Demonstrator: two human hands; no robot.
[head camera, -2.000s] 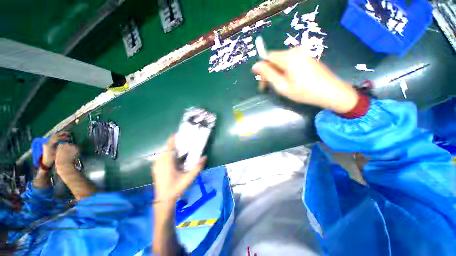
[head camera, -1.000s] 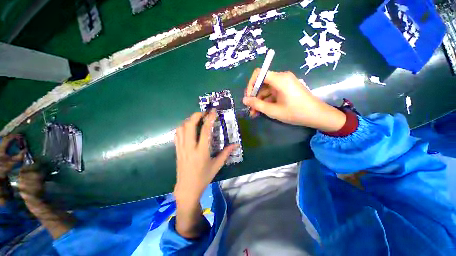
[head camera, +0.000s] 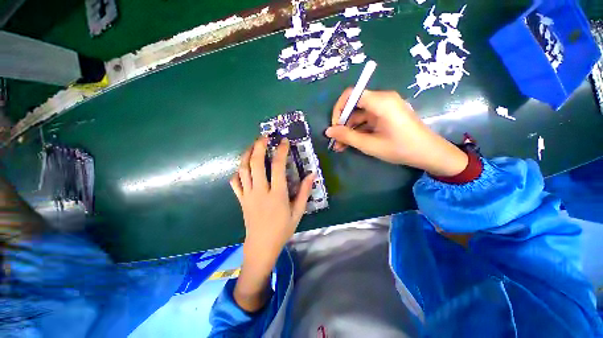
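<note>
A phone mid-frame assembly (head camera: 305, 158) lies flat on the dark green bench, its black circuitry end pointing away from me. My left hand (head camera: 270, 195) rests over its left side, fingertips on the frame below the circuitry and thumb near its right side; the fingers hide part of it. My right hand (head camera: 390, 129) is just right of the frame and holds slim white-looking tweezers (head camera: 357, 92) like a pen. The tweezers' lower end is near the fingertips and does not touch the frame.
Small dark-and-white boards (head camera: 321, 53) are heaped at the far edge. Loose white pieces (head camera: 440, 59) lie right of them, beside a blue bin (head camera: 552, 53). Dark strip parts (head camera: 66, 175) lie at left, near a blurred neighbouring worker's sleeve (head camera: 53, 277). A phone frame (head camera: 101, 14) is on the conveyor.
The frame, held up in my left hand earlier, now lies on the bench. My right hand has come from the far piles to beside the frame. The neighbour's hands have moved out of view.
</note>
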